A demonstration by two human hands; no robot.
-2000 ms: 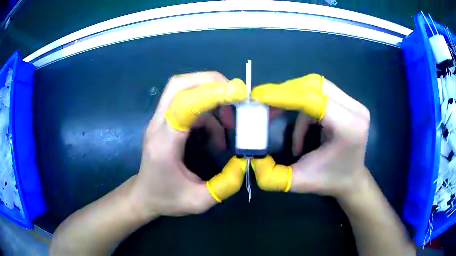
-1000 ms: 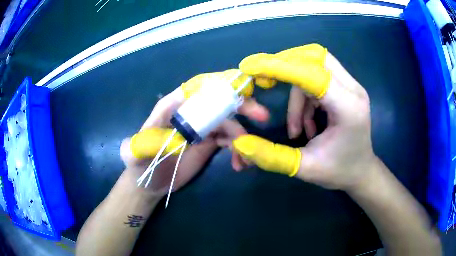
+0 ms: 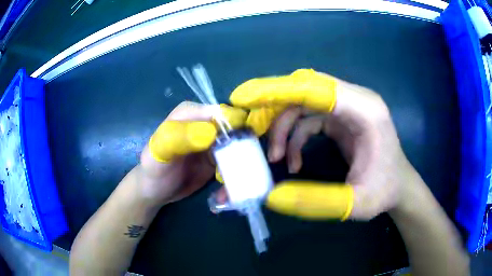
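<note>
A wired unit [image 3: 244, 168], a white block with a dark end, is held above the dark bench. Its dark end points up and away, with several blurred white wires rising from it. Blurred wires also hang from its lower end, where a small clear tab [image 3: 220, 204] sticks out to the left. My left hand [image 3: 180, 145] holds the unit near its dark end. My right hand [image 3: 329, 143], with yellow cots on thumb and index finger, is around its right side. Its thumb tip is at the block's lower right corner; blur hides whether it grips.
The left blue bin [image 3: 47, 167] holds whitish translucent pieces. The right blue bin [image 3: 465, 118] holds white units with wires. A white edge rail [image 3: 162, 33] curves across the back, with the green conveyor [image 3: 116, 16] beyond it and a loose unit at the top left.
The unit has turned from dark end at lower left to dark end up, and sits lower and further right. My right thumb has moved down, away from the index finger.
</note>
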